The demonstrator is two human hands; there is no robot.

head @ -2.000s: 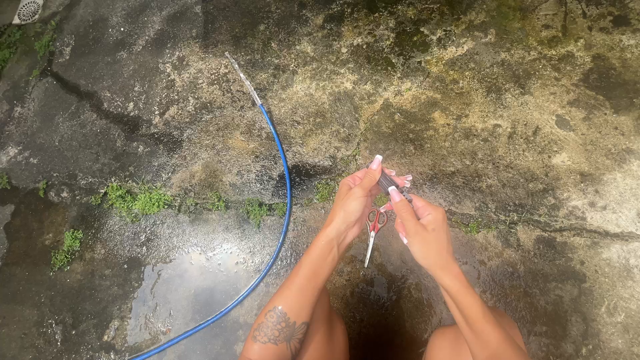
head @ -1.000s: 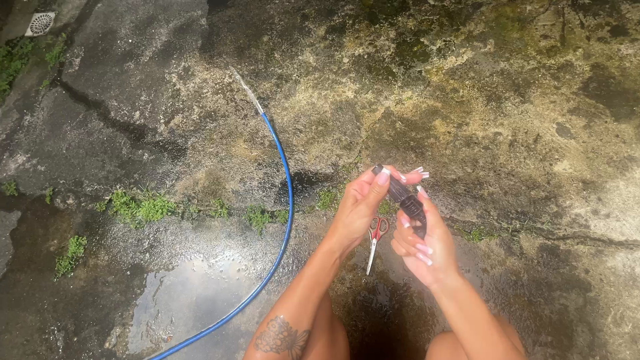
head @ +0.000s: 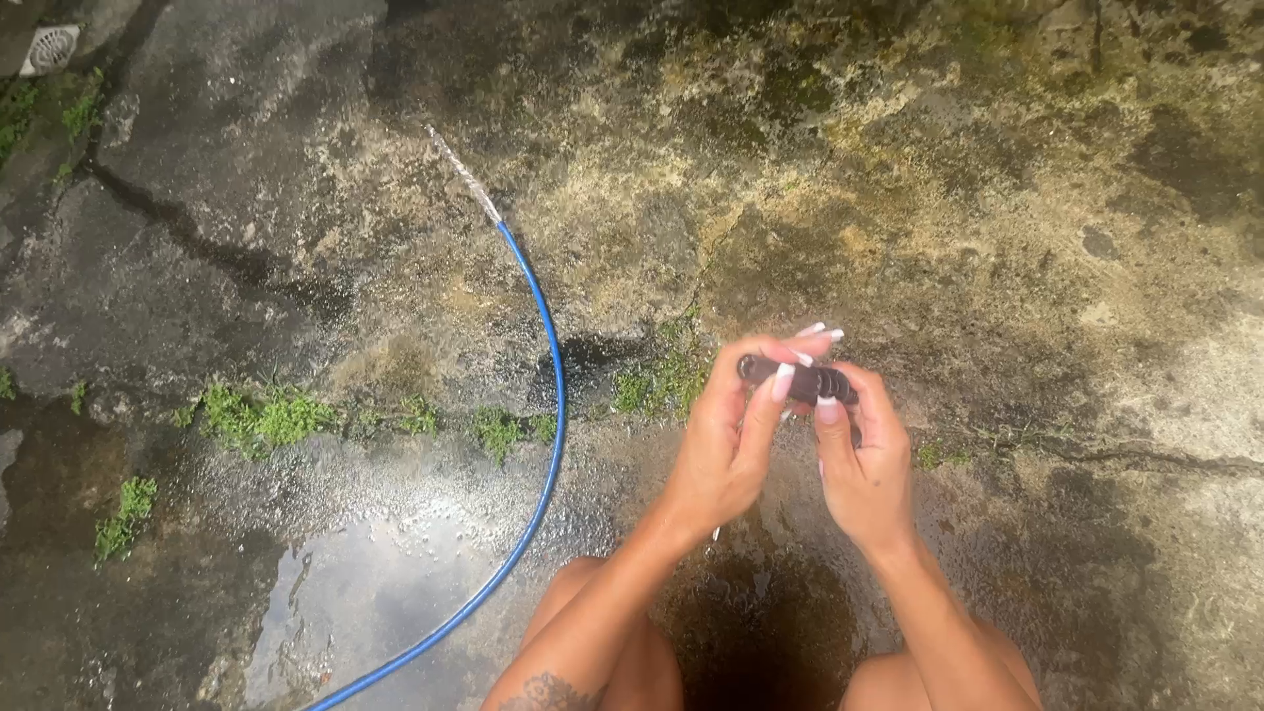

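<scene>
A dark plastic hose fitting or nozzle is held between both hands, lying nearly level. My left hand grips its left end, thumb on top, with the round opening showing. My right hand pinches the ribbed right end between thumb and fingers. Scissors lie on the ground beneath my hands, nearly all hidden; only the tip shows below my left hand. To the left, a blue hose curves over the wet concrete, and water streams from its open end.
The cracked concrete floor is mossy and damp. Small green weeds grow along a crack, and a shallow puddle lies inside the hose's curve. A drain grate sits at the top left. My knees frame the bottom edge.
The dark fitting has turned from a downward slant to nearly level between my hands. My hands now cover most of the scissors, whose red handles showed earlier.
</scene>
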